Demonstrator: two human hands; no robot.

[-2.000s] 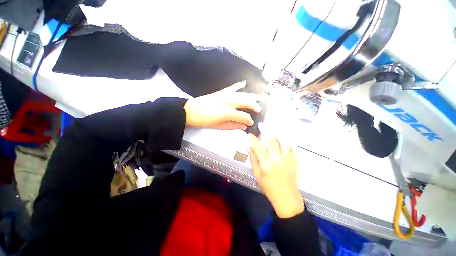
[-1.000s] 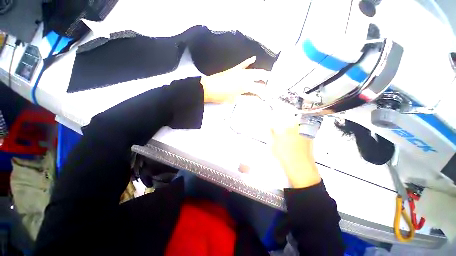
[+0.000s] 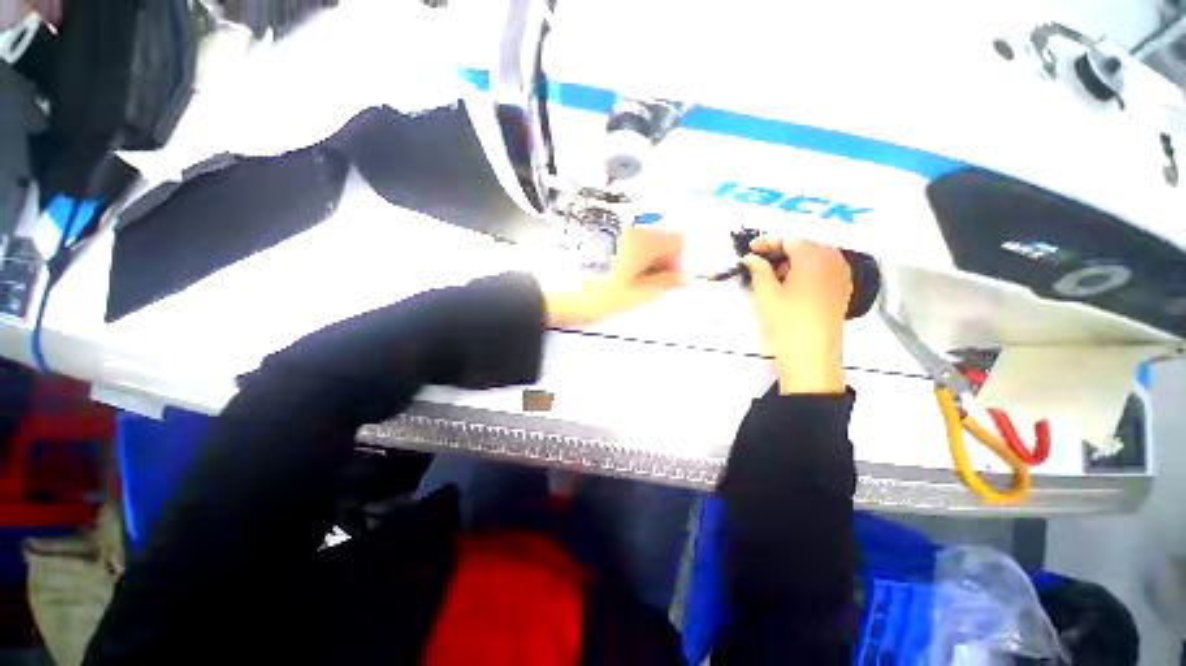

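Note:
The dark fabric panel (image 3: 228,228) lies on the white table left of the machine head, its curved part reaching towards the needle area (image 3: 592,221). My left hand (image 3: 622,280) is just right of the presser foot, fingers curled; glare hides whether it holds anything. My right hand (image 3: 804,306) is further right, below the JACK lettering, with thumb and fingers pinching a small dark thin piece (image 3: 731,271) that points towards my left hand. A black fuzzy clump (image 3: 861,284) is partly hidden behind my right hand.
Scissors with orange-yellow handles (image 3: 975,449) and a red-handled tool (image 3: 1024,439) lie at the right. A measuring scale (image 3: 546,445) runs along the front edge. Dark material (image 3: 117,78) is at the far left. Blue plastic (image 3: 897,586) and clear plastic (image 3: 988,605) are below right.
The view has swung right. My left hand has left the panel and moved right past the needle. My right hand has moved from the needle area to the black clump and pinched a dark piece.

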